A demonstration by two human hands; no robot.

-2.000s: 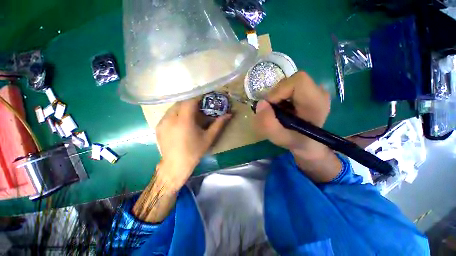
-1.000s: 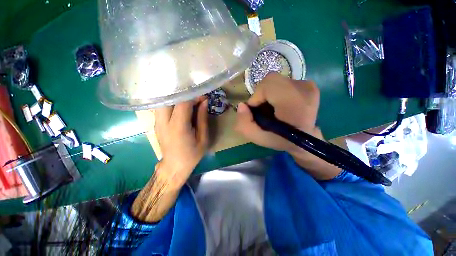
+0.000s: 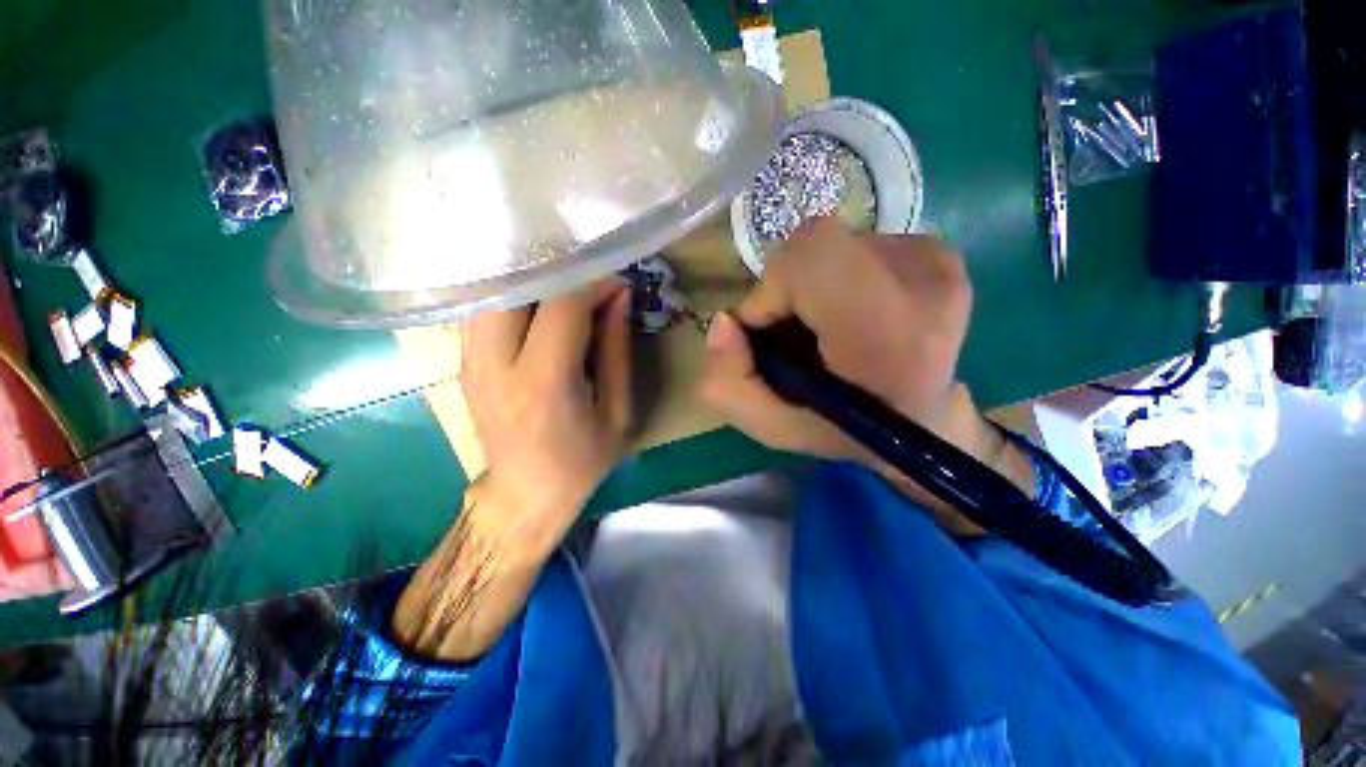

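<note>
A small watch housing (image 3: 650, 294) with a circuit board lies on the tan board (image 3: 682, 393), just below the clear hood's rim. My left hand (image 3: 547, 382) is at its left side, fingertips on or against it; whether it grips the housing or solder wire is hidden. My right hand (image 3: 854, 337) holds the black soldering iron (image 3: 936, 462) like a pen. The iron's metal tip points left and reaches the housing's right side; exact contact is too small to tell. A thin solder wire (image 3: 342, 417) runs from the spool (image 3: 78, 543) towards my left hand.
The clear fume hood (image 3: 480, 150) hangs over the board. A round pot of silvery shavings (image 3: 802, 188) stands right of it. Several pouch cells (image 3: 150, 370) and a red tray (image 3: 23, 517) lie left. Tweezers (image 3: 1055, 195), a small clear bag (image 3: 1112, 128) and a dark blue box (image 3: 1236, 150) are right.
The housing was held between my left fingers and now lies lower on the board. The iron's tip has moved left to it. The view has shifted, with the bench objects sliding left or up.
</note>
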